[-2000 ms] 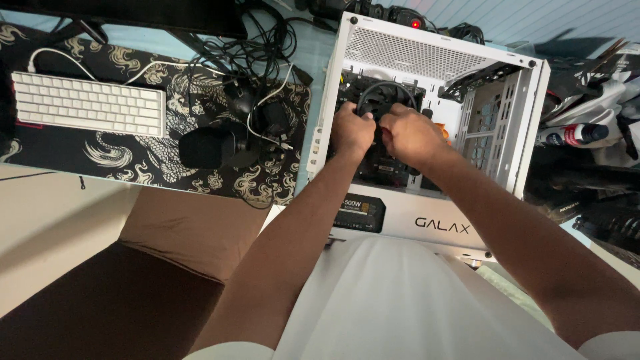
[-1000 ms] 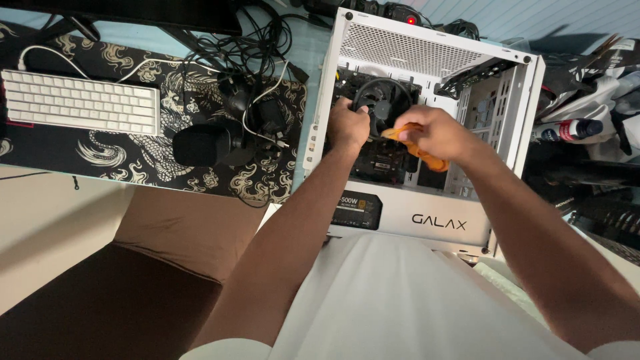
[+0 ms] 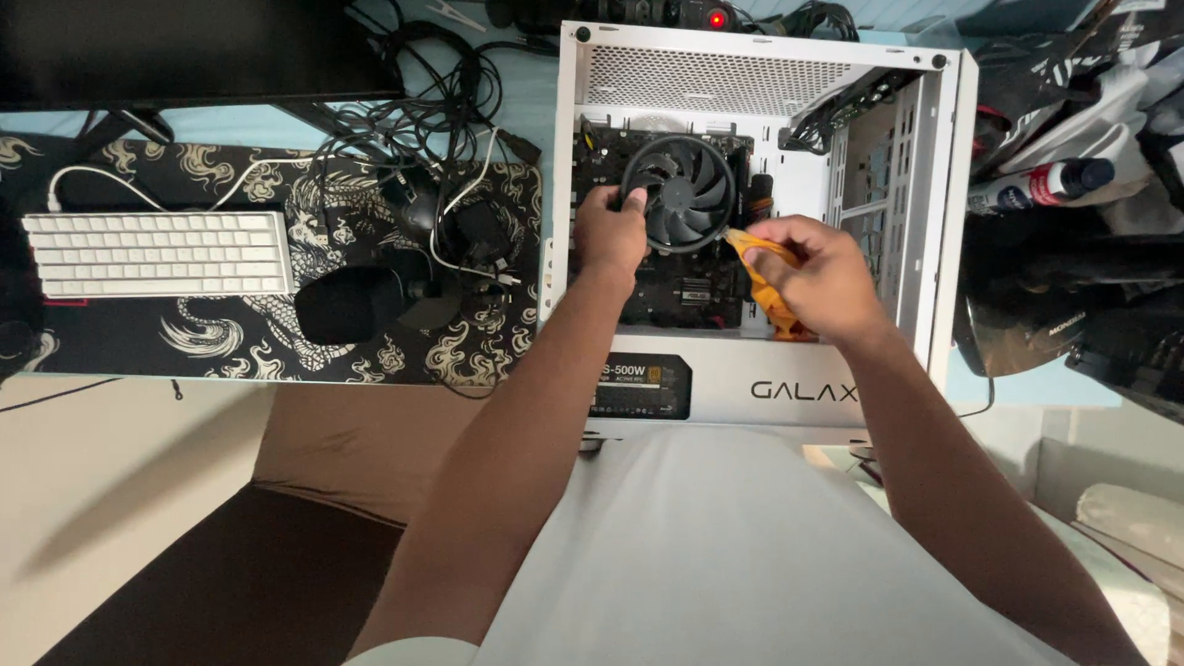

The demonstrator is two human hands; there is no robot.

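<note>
A white GALAX computer case (image 3: pixel 721 384) lies open, with a motherboard (image 3: pixel 647 287) inside it. Over the board is a round black CPU cooler fan (image 3: pixel 678 194). My left hand (image 3: pixel 612 236) grips the fan's left rim, thumb on top. An orange cloth (image 3: pixel 772 294) is pinched between the thumb and fingers of my right hand (image 3: pixel 819 277); its tip meets the fan's lower right rim. Whether the fan is fastened to the board cannot be seen. A power supply label (image 3: pixel 643 387) shows through a cutout in the case.
Left of the case are tangled black cables (image 3: pixel 453 83), a white keyboard (image 3: pixel 162 252) and a black mouse (image 3: pixel 347 303) on a patterned desk mat (image 3: pixel 222 347). A monitor (image 3: pixel 185 51) stands behind. Bags and a bottle (image 3: pixel 1041 185) crowd the right side.
Two seconds ago both hands were at the fan. My right hand has since moved right and taken hold of the orange cloth, now brought against the fan's rim. My left hand stays at the fan.
</note>
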